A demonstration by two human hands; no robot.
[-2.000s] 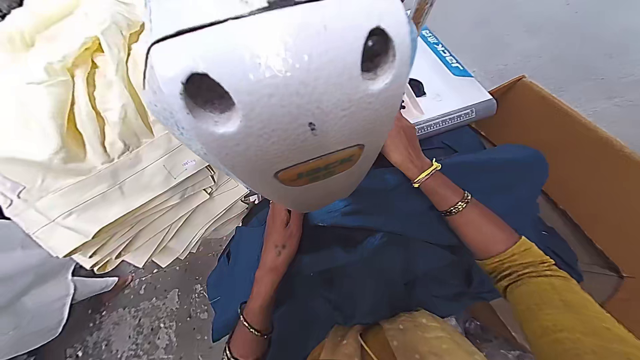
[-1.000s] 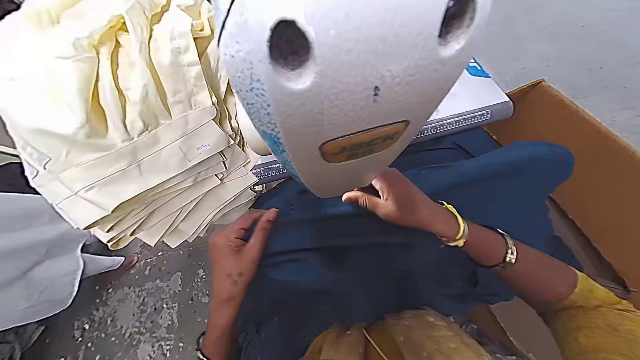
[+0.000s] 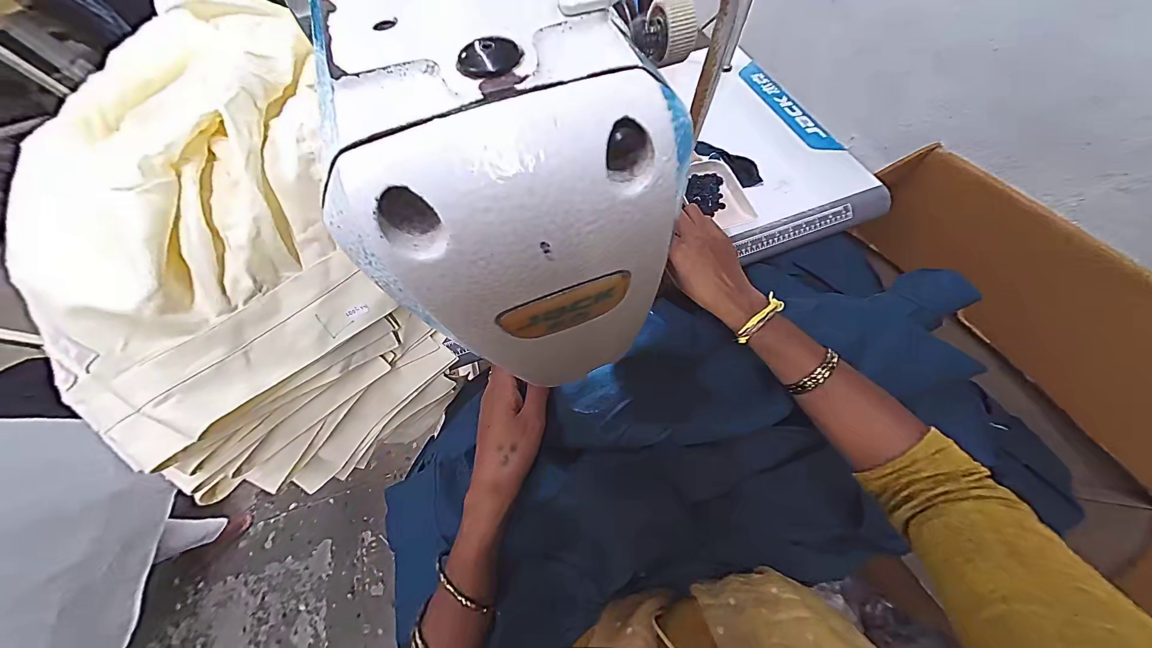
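A white Jack sewing machine head (image 3: pixel 513 207) fills the upper middle of the view and hides the place under it. Dark blue cloth (image 3: pixel 711 486) spreads below the machine and over my lap. My left hand (image 3: pixel 511 432) lies on this cloth, its fingertips tucked behind the lower edge of the machine head. On the other side, my right hand (image 3: pixel 711 261) reaches behind the head, beside a small tray of dark buttons (image 3: pixel 705 193) on the machine table (image 3: pixel 792 202). The fingertips of both hands are hidden, so whether either grips the cloth does not show.
Folded cream fabric pieces (image 3: pixel 270 378) are piled left of the machine. A cardboard box (image 3: pixel 1017 261) stands at the right, with blue cloth hanging into it. White cloth (image 3: pixel 72 531) and part of a person's foot (image 3: pixel 236 526) show at the lower left, by the worn floor.
The view has shifted, showing more of the machine's top. My right hand, in front of the machine head's lower tip a second ago, is now behind its right side, by the button tray.
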